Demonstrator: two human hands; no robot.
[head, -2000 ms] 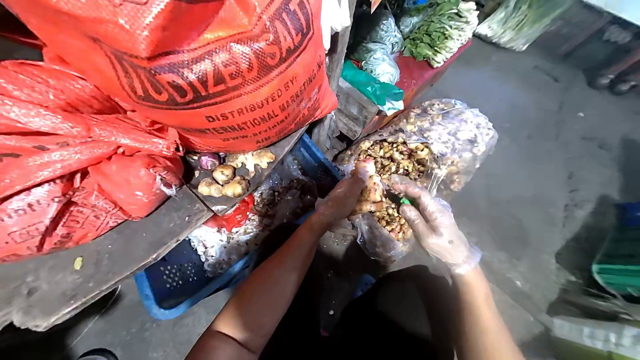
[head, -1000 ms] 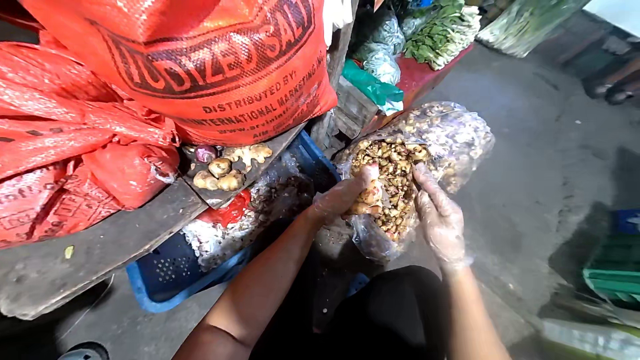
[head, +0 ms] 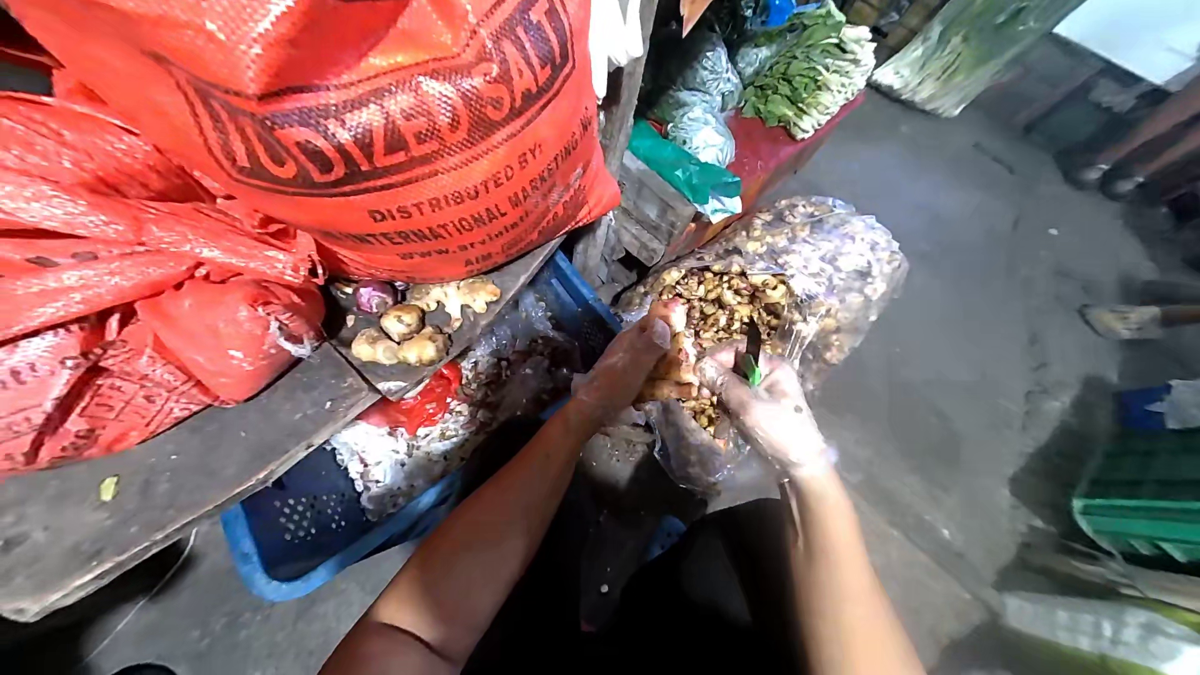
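Note:
My left hand (head: 630, 367) is bare and closed around a large piece of ginger root (head: 677, 364), thumb on its upper end. My right hand (head: 764, 398), in a clear plastic glove, grips a small knife (head: 753, 352) with a green handle and dark blade, just right of the root. Both hands are over the open mouth of a big clear plastic bag (head: 844, 272) filled with small ginger pieces (head: 731, 300). The bag's lower flap hangs below the hands. My left fingers are partly hidden behind the root.
Red woven salt sacks (head: 394, 112) stand on a wooden bench (head: 178, 469) at left, beside ginger pieces (head: 403, 337) and a red onion (head: 375, 297). A blue plastic crate (head: 281, 586) holds scraps beneath. Leafy greens (head: 806, 75) lie behind; a green crate (head: 1139, 511) is at right. A person's foot (head: 1120, 322) shows at the right.
My right hand has moved left, closer to the ginger root in my left hand. The knife's blade and green handle show now but were not visible one second ago.

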